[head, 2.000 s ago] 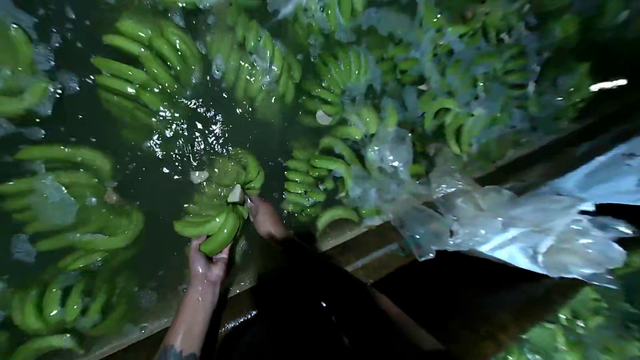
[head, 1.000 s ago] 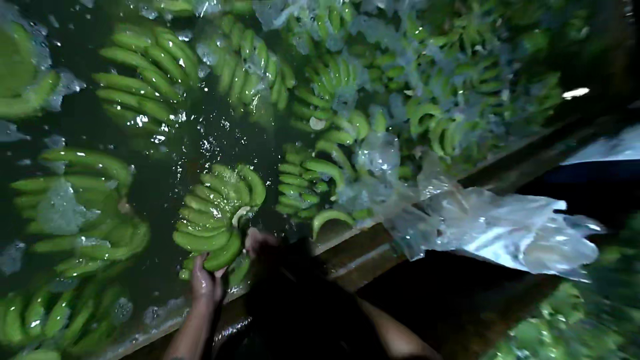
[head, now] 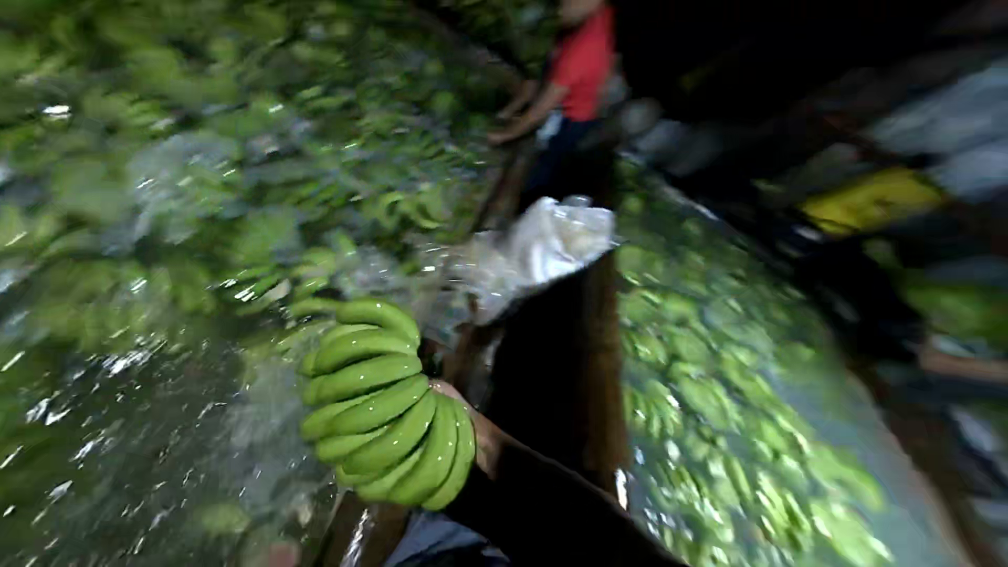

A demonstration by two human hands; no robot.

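Note:
A large hand of wet green bananas [head: 386,402] is held up above the edge of the water tank. My right hand [head: 465,409] grips it from behind at its right side, and the fruit hides most of the fingers. Low in the view, a blurred fingertip of my left hand [head: 282,554] shows over the water; the rest of that hand is out of frame. Beyond the bananas, clear plastic bags [head: 551,236] lie bunched over the tank wall.
Many green bananas [head: 276,165] float in the tank on the left. Across the dark gap and a wooden rail [head: 605,378], a second tank holds more green bananas [head: 709,394]. A person in a red shirt [head: 584,63] stands farther along the wall. A yellow object [head: 874,201] is at the right.
The bananas have come up out of the water in my right hand. My left hand, earlier under the bunch, has come away from it. The view has swung to the right.

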